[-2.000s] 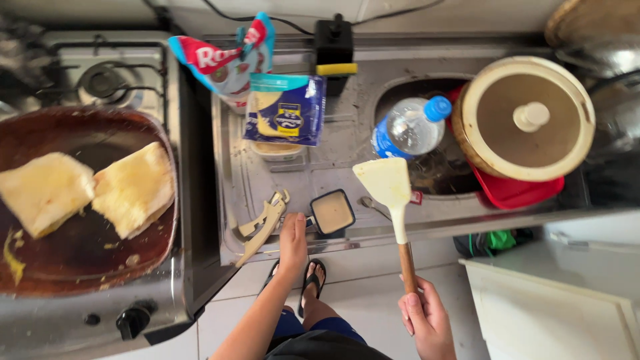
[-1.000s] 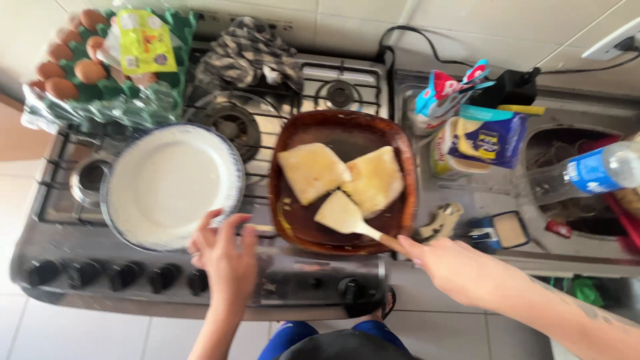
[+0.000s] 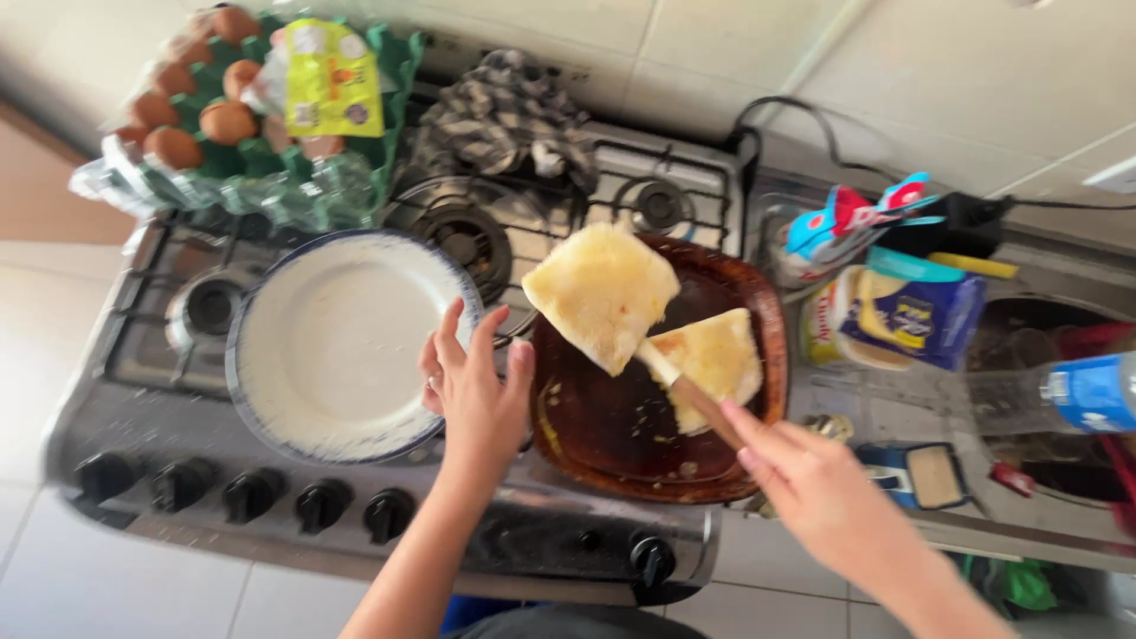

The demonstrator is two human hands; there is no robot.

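Note:
My right hand [image 3: 799, 484] grips the wooden handle of a spatula [image 3: 701, 408]. On its blade, which is hidden underneath, rests a square piece of flatbread-like food [image 3: 605, 293], raised at the left side of a brown square pan [image 3: 612, 453]. A second piece [image 3: 714, 364] lies in the pan, partly behind the spatula. My left hand [image 3: 479, 382] holds nothing, its fingers spread over the right rim of a white plate with a blue edge [image 3: 342, 346]. The plate sits on the stove, left of the pan.
An egg carton [image 3: 257, 169] with several brown eggs and a checked cloth [image 3: 510, 120] are at the back of the stove. To the right are a blue food packet [image 3: 914, 311], a blue-rimmed container [image 3: 919, 475] and a plastic bottle [image 3: 1087, 390] over the sink. Knobs [image 3: 324, 506] line the front.
One food piece, in the pan a second ago, is now raised on the spatula. Two seconds ago my left hand was by tongs at the counter; now it is at the plate.

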